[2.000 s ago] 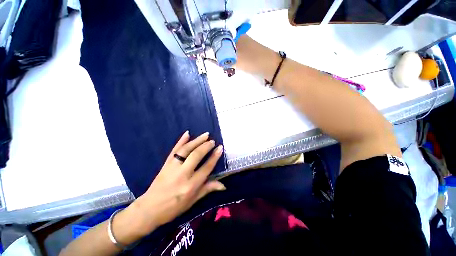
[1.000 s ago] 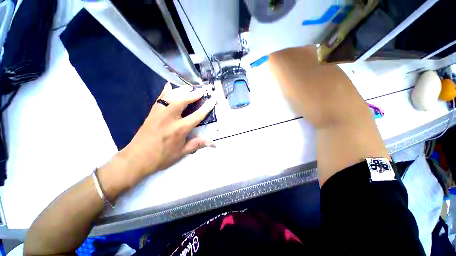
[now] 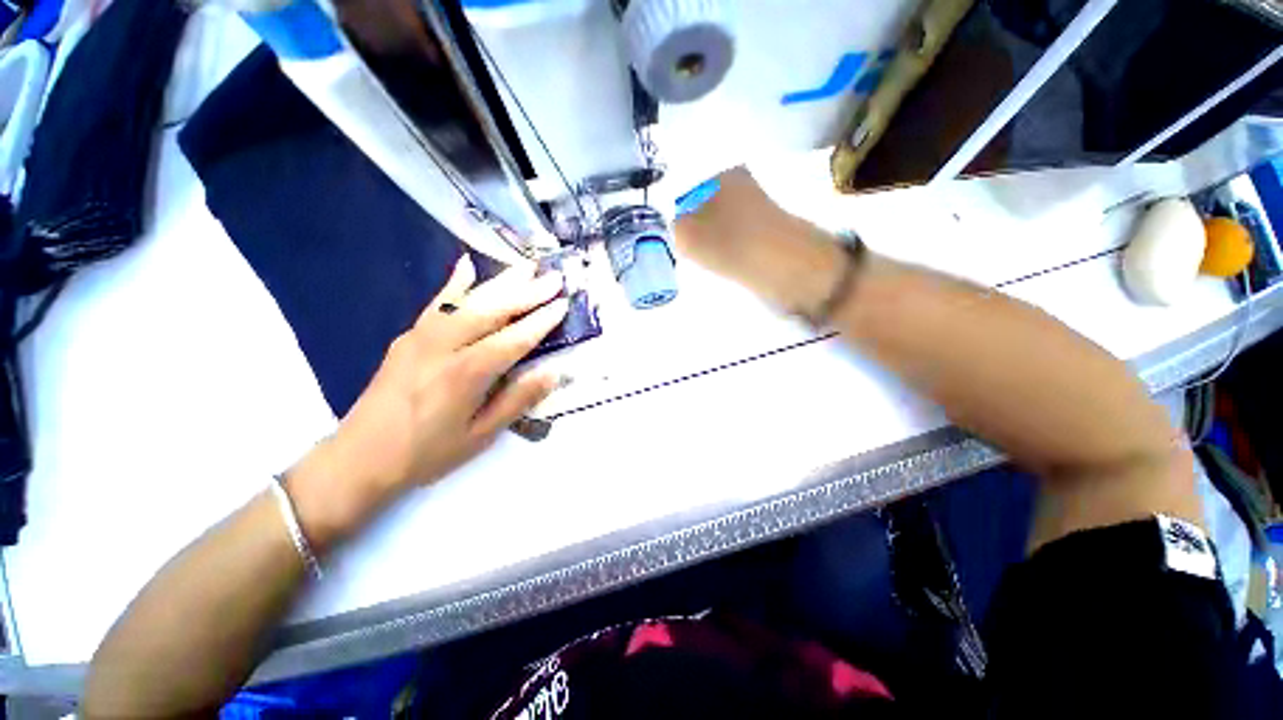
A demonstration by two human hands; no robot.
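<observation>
A navy garment panel (image 3: 303,211) lies on the white table, its near corner at the presser foot (image 3: 570,263). My left hand (image 3: 457,352) lies palm down over the panel's right edge, fingertips close to the foot, fingers a little apart. A blue-grey attachment (image 3: 647,270) stands right of the needle. My right hand (image 3: 729,225) is right of the attachment, bent away from the camera; its fingers are not clearly visible. A small blue piece (image 3: 698,196) shows beside it. A small dark tab (image 3: 532,428) lies below my left fingertips.
The sewing machine head (image 3: 563,99) stands over the work. Dark stacked pieces (image 3: 106,141) are at the far left. A pale round object (image 3: 1164,253) and an orange ball-like item (image 3: 1227,246) are at the right. A ruler strip (image 3: 704,537) runs along the front edge.
The panel has moved away from me through the machine, and my left hand has moved up to the foot. The dark tab now shows. The pink snips seen earlier at the right no longer show.
</observation>
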